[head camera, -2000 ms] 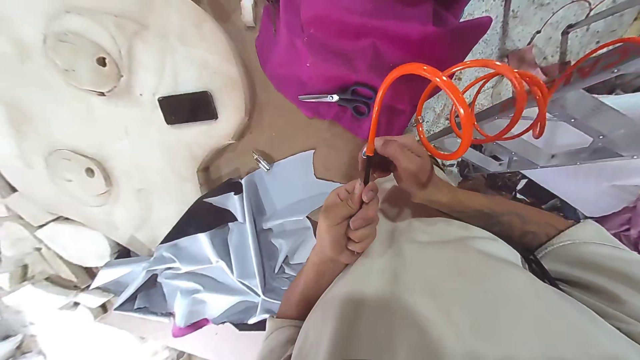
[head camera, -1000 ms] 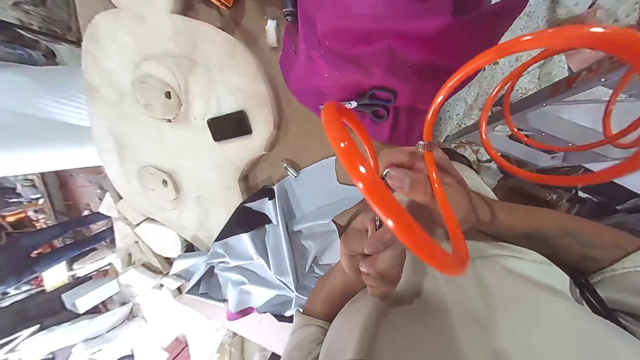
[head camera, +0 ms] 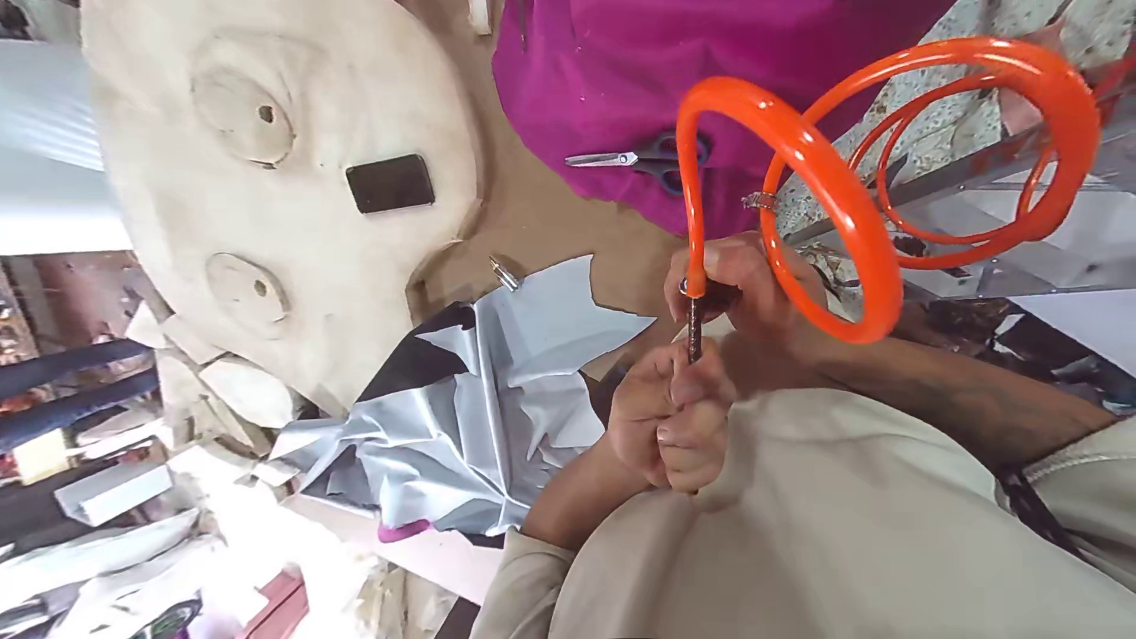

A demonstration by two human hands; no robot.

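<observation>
My left hand (head camera: 674, 417) is closed around a thin dark rod-like piece (head camera: 694, 328), whose upper part shows above the fist. Against its top stands the end of an orange coiled hose (head camera: 697, 222), with my right hand (head camera: 745, 280) gripping at that joint. Part of a round metal piece shows by the right fingers; the rest is hidden. A metal hose clamp (head camera: 759, 201) sits loose around a farther stretch of hose. Beyond the hands, scissors (head camera: 612, 161) lie on magenta fabric (head camera: 586, 106), their handles partly behind the hose. A small metal fitting (head camera: 504, 273) lies near silver fabric (head camera: 541, 324).
A large cream foam shape (head camera: 355, 89) with two round raised parts lies at the left, a black phone (head camera: 390, 184) on it. Foam scraps (head camera: 248, 390) are at lower left. A metal frame (head camera: 958, 164) stands at the right behind the hose coils.
The near hose loop, which covered part of both hands a second ago, has moved up and right. The hose end and dark piece now show between the hands. The view has shifted.
</observation>
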